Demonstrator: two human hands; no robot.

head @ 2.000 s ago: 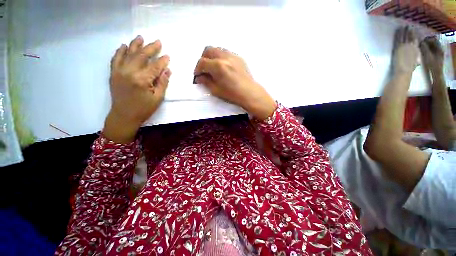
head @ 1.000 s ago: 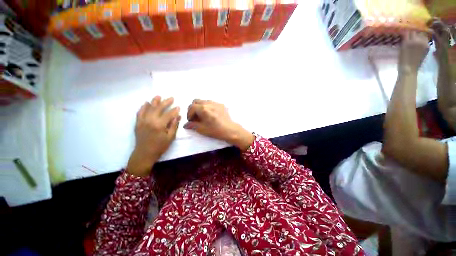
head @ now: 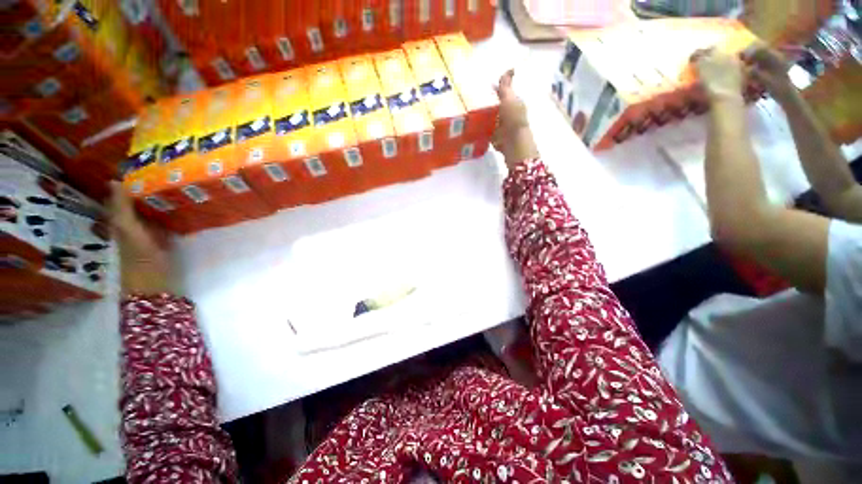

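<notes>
A tight row of slim orange-and-yellow product cartons (head: 312,137) stands on the white table in front of me, each with a dark picture and a small white barcode patch. My left hand (head: 140,241) is at the left end of the row, against the end carton. My right hand (head: 513,121) is at the right end, its palm side against the last carton. The row is between my two hands. The white sticker sheet (head: 350,260) lies flat nearer me. A small craft knife (head: 386,301) with a dark end and a yellow-olive part lies on it.
More orange cartons (head: 274,38) stand behind the row and at the far left. Larger printed boxes stand at left (head: 47,222) and right (head: 605,80). An olive-green strip (head: 82,429) lies on the left side table. A co-worker's arms (head: 742,161) reach over boxes at right.
My hands have left the sheet and moved apart and forward to the ends of the carton row. The knife now shows on the sheet. The camera view has shifted.
</notes>
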